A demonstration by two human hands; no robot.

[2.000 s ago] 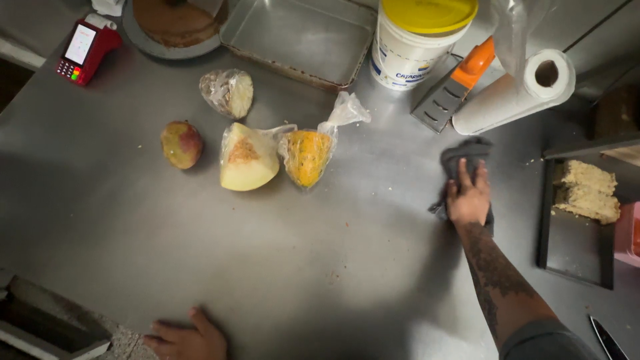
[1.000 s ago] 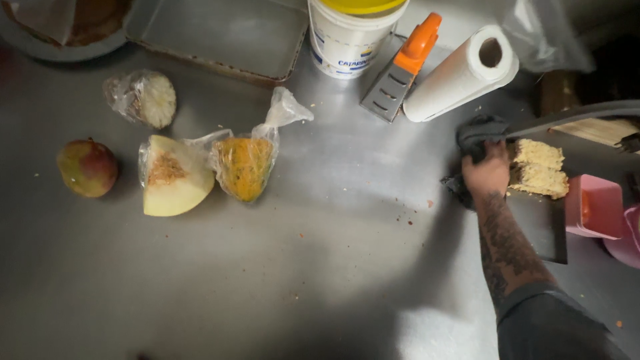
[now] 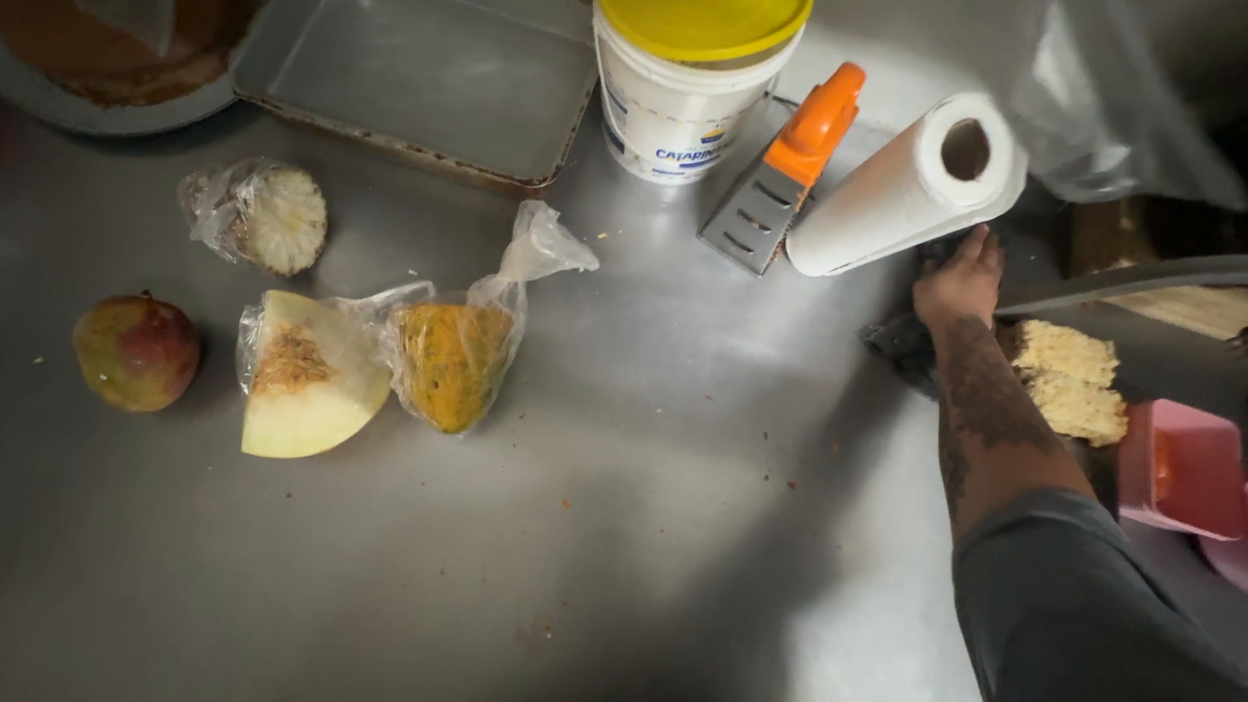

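Note:
My right hand (image 3: 960, 281) rests on a dark cloth (image 3: 902, 351) on the steel worktop (image 3: 624, 546), just beyond the paper towel roll (image 3: 877, 214); the fingers are partly hidden, so the grip is unclear. Left of the roll stands a box grater with an orange handle (image 3: 817, 122). A whole mango (image 3: 138, 352), a wrapped cut pineapple (image 3: 283, 219), a wrapped melon wedge (image 3: 312, 414) and an orange-skinned cut fruit in a plastic bag (image 3: 453, 361) lie at the left. My left hand is out of view.
At the back are a worn metal baking pan (image 3: 419, 88), a white bucket with a yellow lid (image 3: 697, 107) and a round pan (image 3: 136, 115) holding something brown. Crumbly pale cake pieces (image 3: 1071, 380) and a pink container (image 3: 1180, 468) are at the right. Small crumbs dot the worktop.
My left hand, at the near edge two seconds ago, has left the view. My right hand and the cloth have moved away, closer to the cake pieces. The view has shifted right.

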